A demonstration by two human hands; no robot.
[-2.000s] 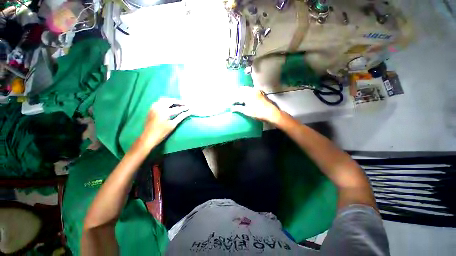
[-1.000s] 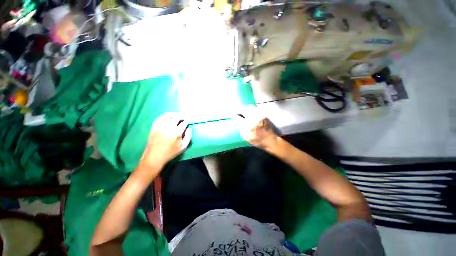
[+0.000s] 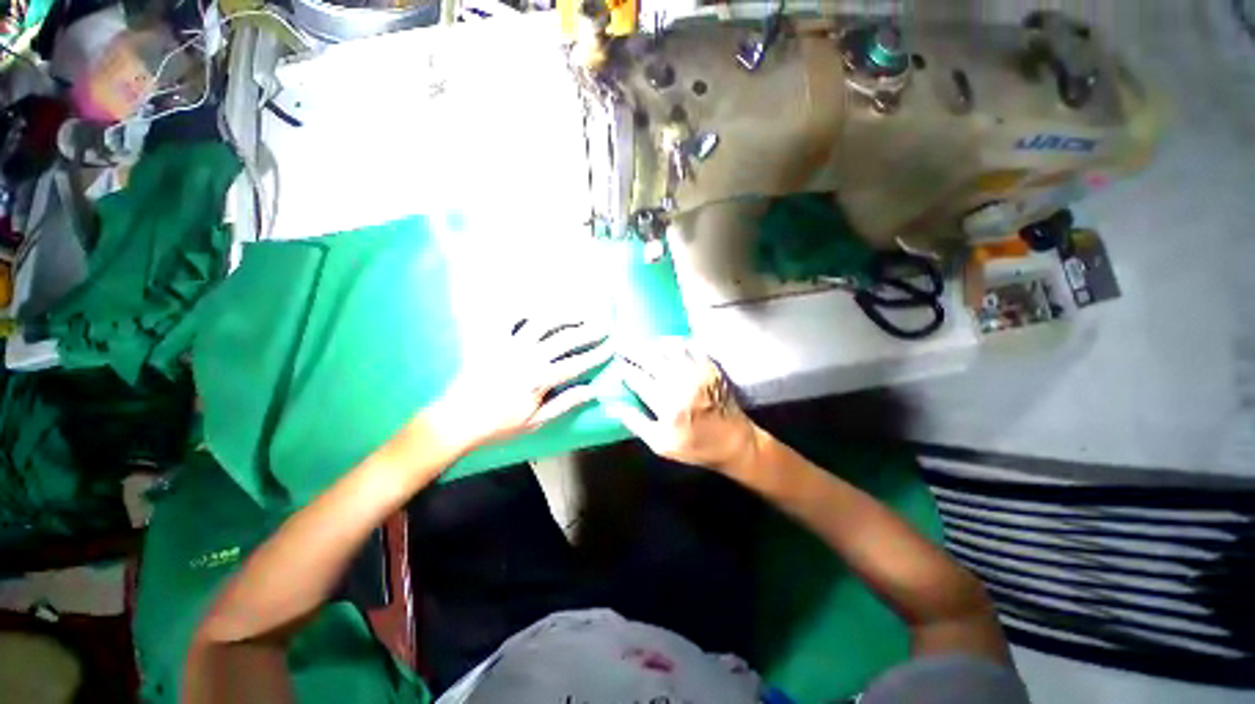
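Note:
A green fabric panel (image 3: 361, 323) lies on the white machine bed, its upper edge at the needle area (image 3: 644, 227) of the beige sewing machine (image 3: 881, 117). Lamp glare washes out its middle. My left hand (image 3: 530, 378) lies on the panel, fingers spread and pointing right. My right hand (image 3: 685, 402) is at the panel's lower right edge, its fingers pinching the cloth close to my left fingertips. The fold between them is partly hidden by the fingers and glare.
A green scrap bundle (image 3: 812, 237) and black-handled scissors (image 3: 902, 294) lie right of the needle. A small box of metal items (image 3: 1016, 303) is farther right. Black straps (image 3: 1101, 550) lie lower right. Crumpled green pieces (image 3: 152, 261) are at left. Green cloth (image 3: 840, 591) covers my lap.
My left hand has gone from a closed grip on the panel's edge to spread fingers, and has moved right beside my right hand. The camera view has shifted slightly.

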